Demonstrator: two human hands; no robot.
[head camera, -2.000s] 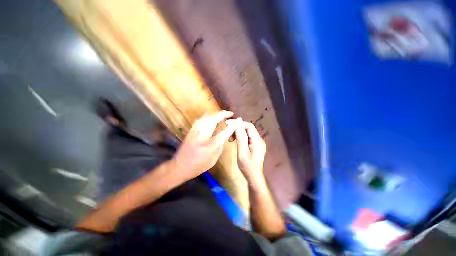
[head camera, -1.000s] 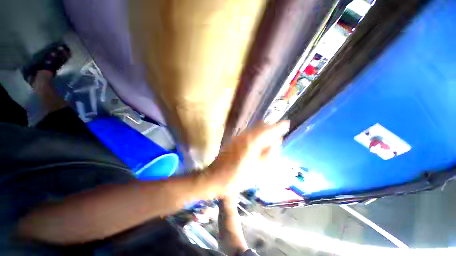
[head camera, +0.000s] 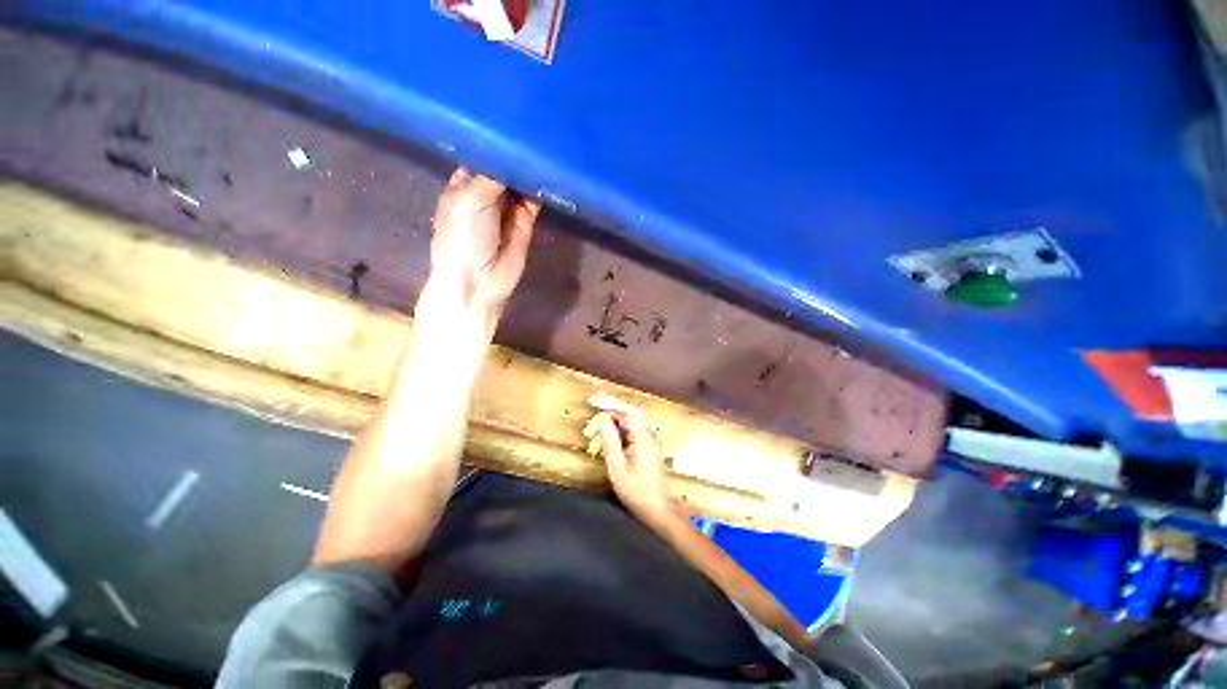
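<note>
The purple-brown slab (head camera: 700, 343), scarred with dark nicks, lies below the blue press beam (head camera: 754, 148). A pale yellow-tan timber bed (head camera: 538, 397) runs along the slab's near side. My left hand (head camera: 478, 242) reaches over the slab to the beam's lower edge; its fingertips are partly hidden there, and whether it holds anything cannot be told. My right hand (head camera: 633, 458) is over the timber with fingers curled, pinching what looks like a small yellow piece (head camera: 593, 432).
A green button (head camera: 982, 287) and part of a red button (head camera: 501, 16) are on the blue front. A blue tub (head camera: 781, 565) stands by the timber's right end, near a small dark plate (head camera: 842, 470). White offcuts (head camera: 172, 498) lie on the grey floor at left.
The view has swung round, so the bed now runs across the picture. My hands were together two seconds ago; now they are apart, left at the beam, right over the timber.
</note>
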